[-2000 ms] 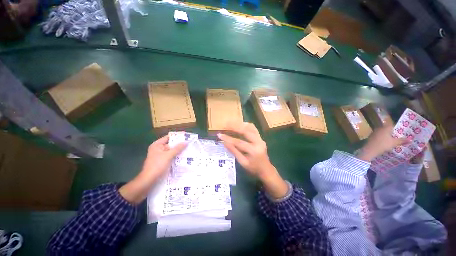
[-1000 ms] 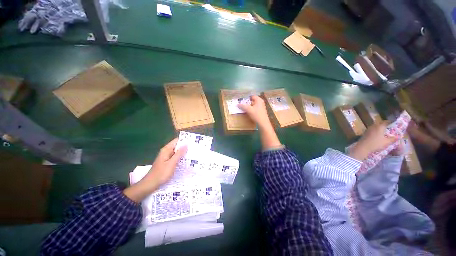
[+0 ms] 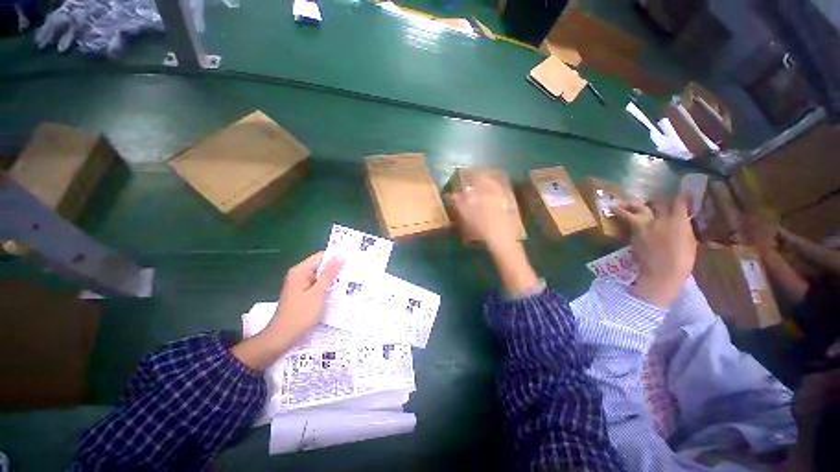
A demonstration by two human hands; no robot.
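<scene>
My left hand (image 3: 299, 300) grips a white label sheet (image 3: 357, 253) by its edge, above a stack of printed label sheets (image 3: 345, 373). My right hand (image 3: 493, 221) is blurred and reaches over a brown carton (image 3: 502, 184). The hand covers much of its top, and I cannot tell whether a label is there or in the fingers. To its left a plain carton (image 3: 405, 189) shows no label, and a tilted plain carton (image 3: 241, 164) lies further left. To its right a carton (image 3: 573, 214) has a white label on top.
A neighbour in pale striped sleeves (image 3: 622, 323) works at my right beside a red-and-white sheet (image 3: 615, 265). Another plain carton (image 3: 57, 164) sits far left by a metal post (image 3: 78, 235). Cable bundles (image 3: 101, 26) and flat cardboard (image 3: 555, 78) lie on the far side.
The cartons have shifted right, and the far-left one shows more fully. My right hand has followed slightly right and blurred. The neighbour's hand has risen, with a pale piece at the fingers.
</scene>
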